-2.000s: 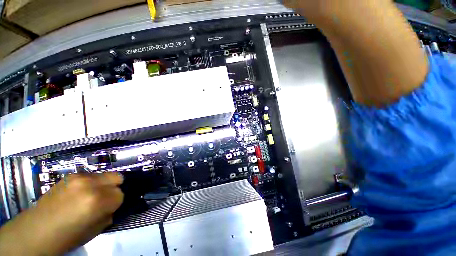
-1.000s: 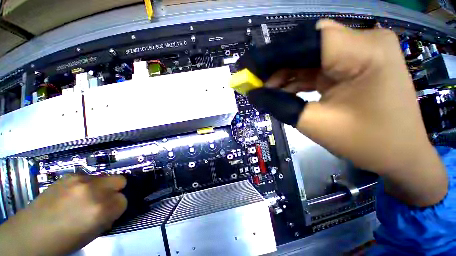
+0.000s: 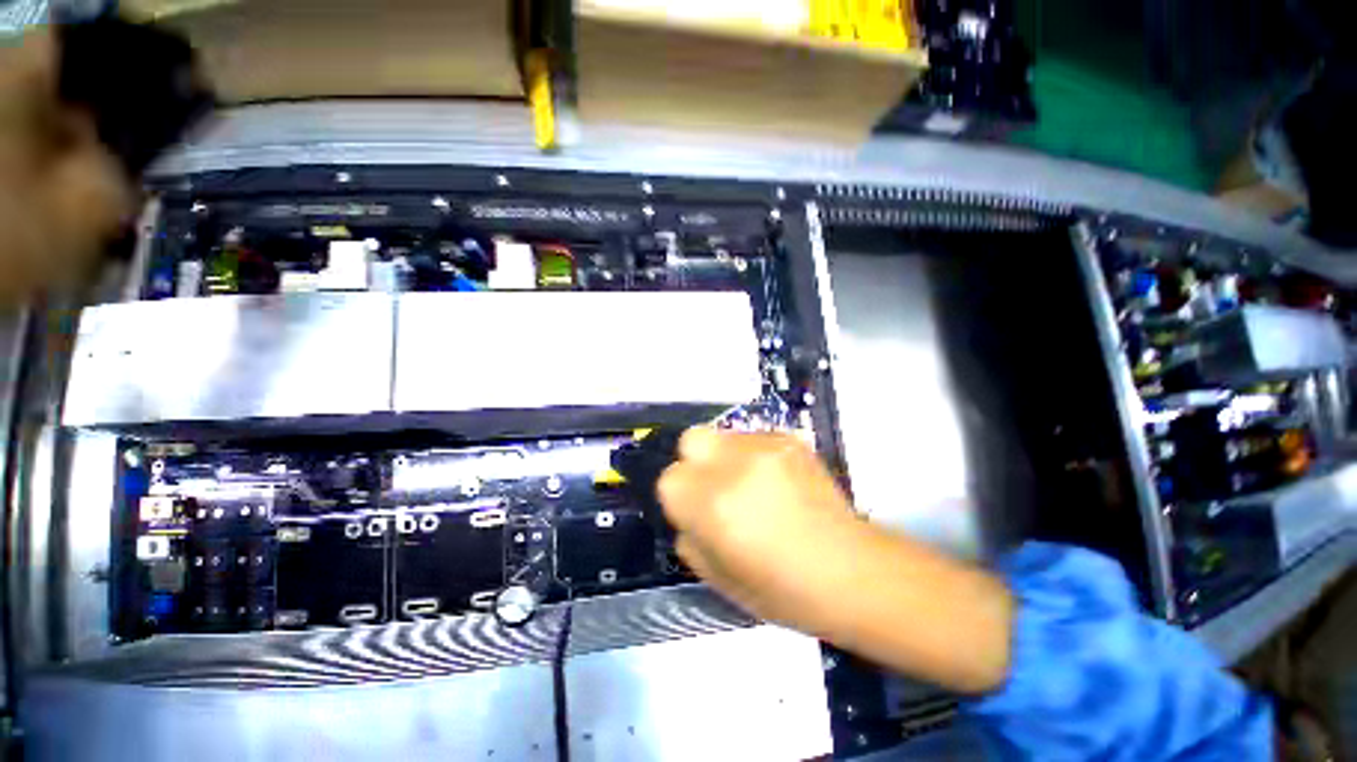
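Observation:
A large black circuit board lies in front of me, with a rear heatsink and a front heatsink, both silver. My right hand, in black finger cots, reaches between them near the board's right end. Its fingertips pinch a small yellow block low over the board; whether it touches is hidden. A round silver-topped part stands by the front heatsink's fins. My left hand is at the upper left edge, blurred and cut off, with dark finger cots; whether it holds anything is unclear.
Brown cardboard boxes stand behind the line, one with yellow parts. A yellow strip hangs between them. A shiny plate lies right of the board, then another populated board. Another person's arm shows at the upper right.
My right hand has lowered the yellow block from above the rear heatsink to between the heatsinks. My left hand has left the board for the upper left. The silver-topped part now shows. The view has shifted.

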